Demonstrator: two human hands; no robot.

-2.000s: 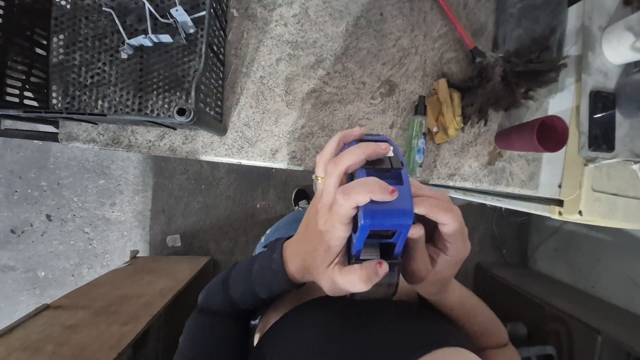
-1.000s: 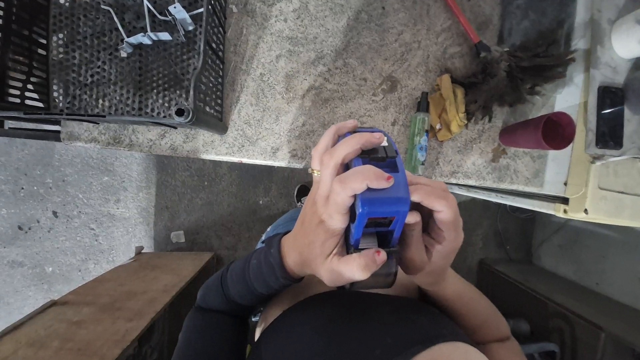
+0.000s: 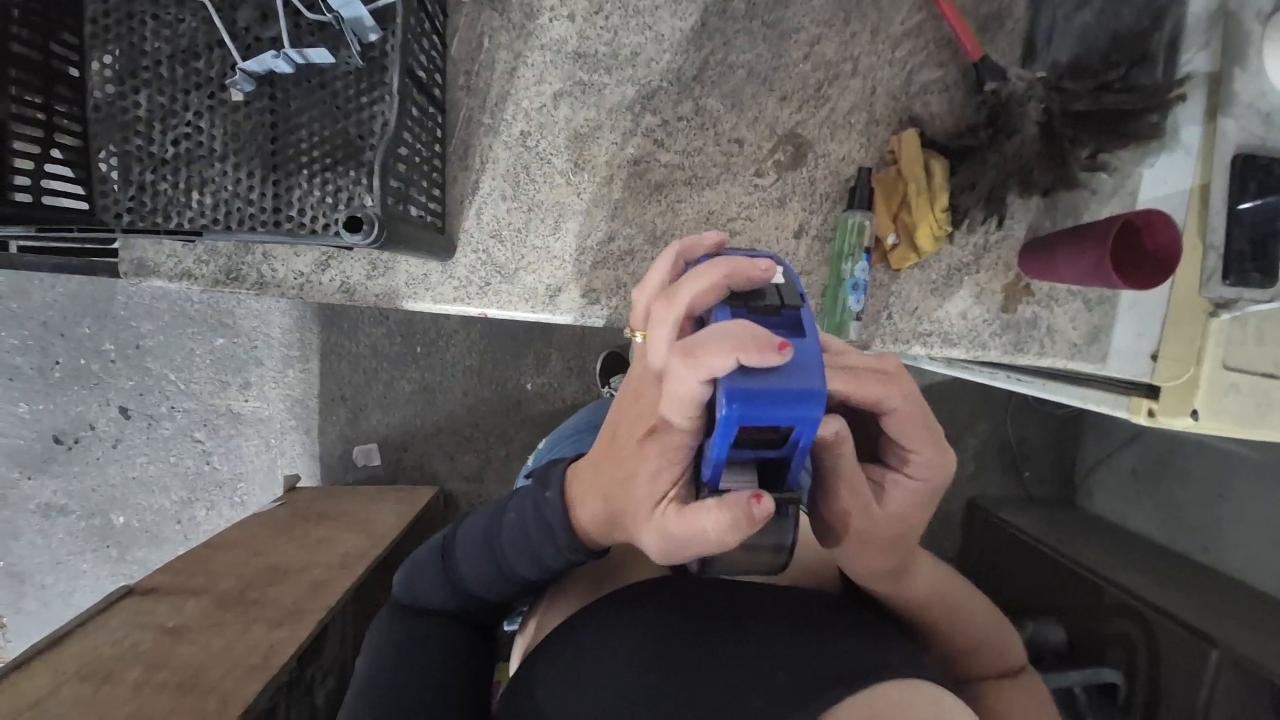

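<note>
A blue plastic handheld device with a dark clear lower part, possibly a label gun (image 3: 770, 390), is between my hands, in front of my chest. My left hand (image 3: 680, 410) grips it from the left, fingers over its top and thumb across its lower end. On its right side my right hand (image 3: 885, 455) has its fingers bent against the body; part of them is hidden behind the device. A green spray bottle (image 3: 848, 265) lies on the stone worktop (image 3: 620, 170) just beyond, beside a crumpled yellow cloth (image 3: 912, 200).
A black plastic crate (image 3: 420, 130) with metal brackets (image 3: 285, 62) stands at the upper left. To the right lie a feather duster (image 3: 1050, 130), a maroon cup (image 3: 1095, 255) and a dark phone-like device (image 3: 1252, 220). A wooden surface (image 3: 230, 590) is at lower left.
</note>
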